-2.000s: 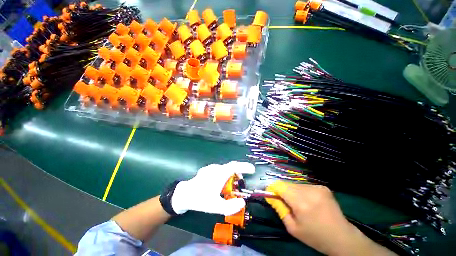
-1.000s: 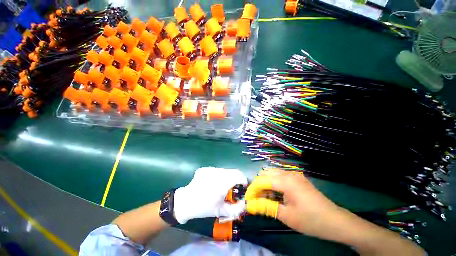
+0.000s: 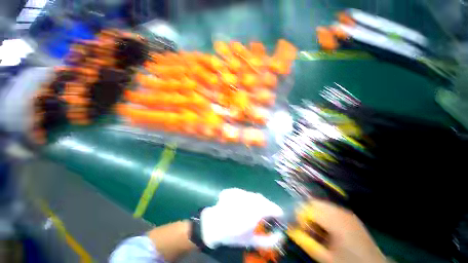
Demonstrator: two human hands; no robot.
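The frame is badly blurred. My left hand (image 3: pixel 238 218), in a white glove, is shut on an orange connector (image 3: pixel 261 226) with a dark core, near the table's front edge. My right hand (image 3: pixel 331 231), with yellow-orange finger cots, is just to the right of it, fingers bent; blur hides whether they grip a wire. Another orange connector (image 3: pixel 260 255) lies below my left hand at the bottom edge. The black cable pile (image 3: pixel 410 174) lies to the right, its wire ends (image 3: pixel 308 144) pointing left.
A clear tray (image 3: pixel 205 150) of orange connectors stands beyond my hands. A heap of orange-ended cables (image 3: pixel 77 97) lies at left. White strips (image 3: pixel 382 33) with orange-ended cables lie at far right. A person's pale sleeve (image 3: pixel 18 97) seems to show at far left, blurred.
The view has swung, so the table things sit lower and further right. My right hand's fingers have drawn slightly apart from my left hand. A pale shape has come into view at far left.
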